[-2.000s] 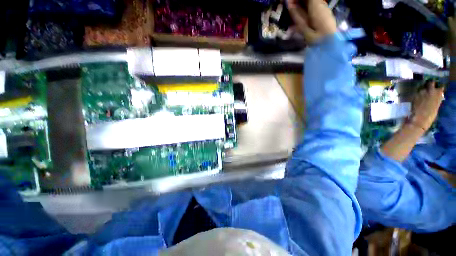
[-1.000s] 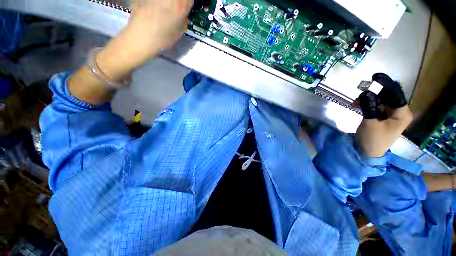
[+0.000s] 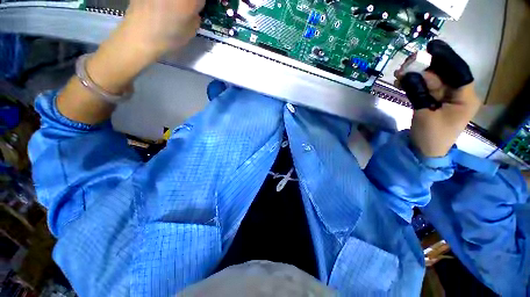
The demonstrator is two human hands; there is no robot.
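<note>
The green circuit board [image 3: 279, 29] lies at the top of the picture, its far side cut off. Small blue parts [image 3: 312, 24] and dark and white cylinders stand on it. My left hand [image 3: 160, 26] is bare, blurred and partly cut off by the top edge, over the board's left end. Its fingertips are hidden. My right hand [image 3: 439, 96], with black finger cots, is beside the board's right near corner, fingers curled. Something pale shows between its fingers; I cannot tell whether it is a held part. A white heatsink [image 3: 444, 4] shows at the top.
A silver rail [image 3: 250, 72] with a toothed chain [image 3: 383, 96] runs along the board's near edge, close to my body. Another person's blue sleeve [image 3: 491, 203] is at the right. Part of another green board [image 3: 518, 142] shows at the right edge.
The view has swung down from the bins and boards to my body and the near rail. Since one second ago, my right hand has moved slightly up and left, nearer the board's corner.
</note>
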